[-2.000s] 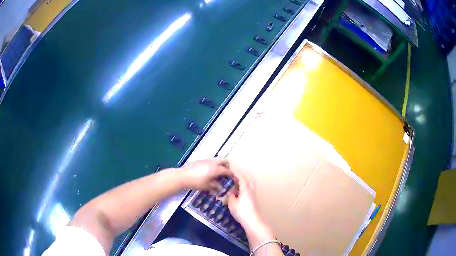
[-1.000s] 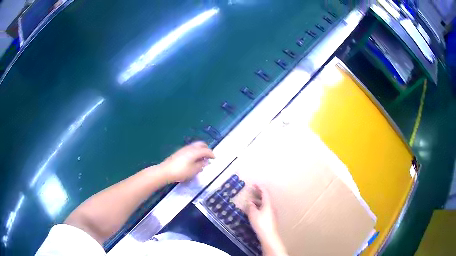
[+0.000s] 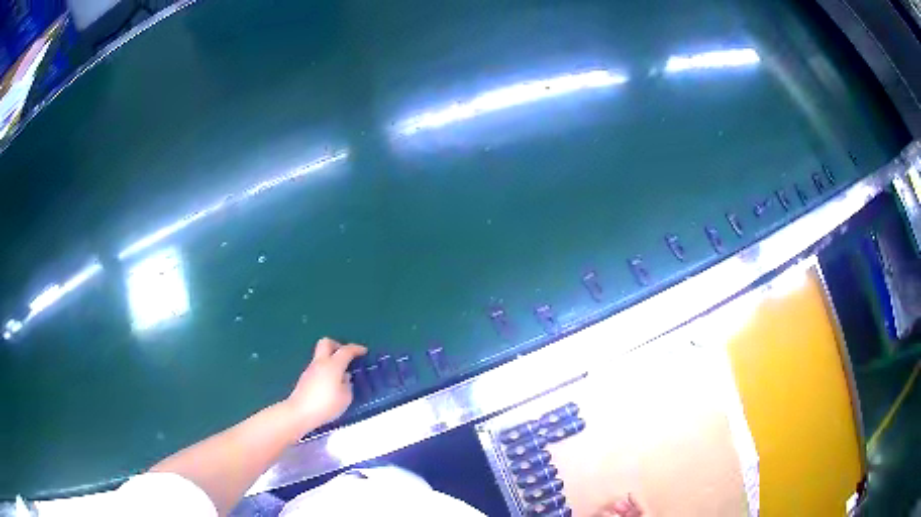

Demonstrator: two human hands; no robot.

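My left hand (image 3: 325, 386) is over the near edge of the green conveyor belt (image 3: 404, 252), its fingers at the left end of a close group of small black parts (image 3: 402, 370). Whether it grips one is hidden. More black parts lie singly along the belt's near side. Other black parts (image 3: 532, 468) stand in close rows on the left side of the cardboard (image 3: 656, 414), inside a thin pale rim. My right hand (image 3: 624, 507) shows only as fingertips over the cardboard at the bottom edge of the picture; the rest is cut off.
A silver side rail (image 3: 525, 371) runs between belt and work table. The yellow table top (image 3: 798, 394) lies right of the cardboard. Beyond it are a dark frame and green floor with a yellow line (image 3: 895, 407). White light reflections cross the belt.
The view has turned left toward the belt. My left hand has moved left along the belt to the grouped parts. My right hand has moved away from the rows toward the bottom edge.
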